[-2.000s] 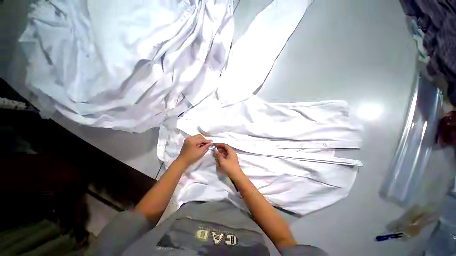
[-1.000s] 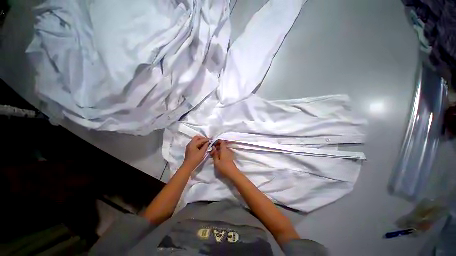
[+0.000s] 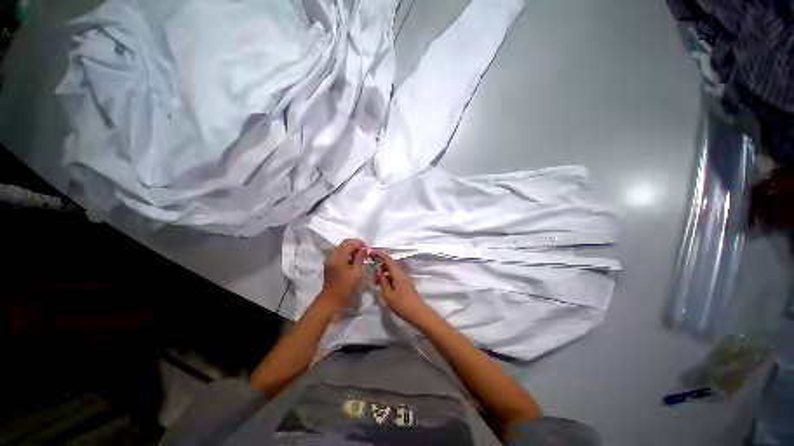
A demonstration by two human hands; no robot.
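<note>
A white shirt (image 3: 505, 300) lies front up across the table, its collar end at the left and its hem at the right. The button placket (image 3: 487, 253) runs along its middle. My left hand (image 3: 345, 270) and my right hand (image 3: 392, 286) meet at the upper placket near the collar end, fingertips pinching the cloth edge. A tiny dark spot shows between the fingertips, too small to tell what it is. One sleeve (image 3: 444, 87) stretches up and away from the shirt.
A large white shirt pile (image 3: 218, 113) lies at the upper left of the table (image 3: 575, 96). At the right are clear plastic sleeves (image 3: 712, 226), dark striped cloth (image 3: 749, 70), a blue marker pen (image 3: 687, 396), a small plastic bag (image 3: 733, 364) and a reddish object (image 3: 773, 202).
Both hands stay at the same part of the placket, with small shifts of the fingers. The shirt's hem end and the things at the right appear slightly further left in the picture.
</note>
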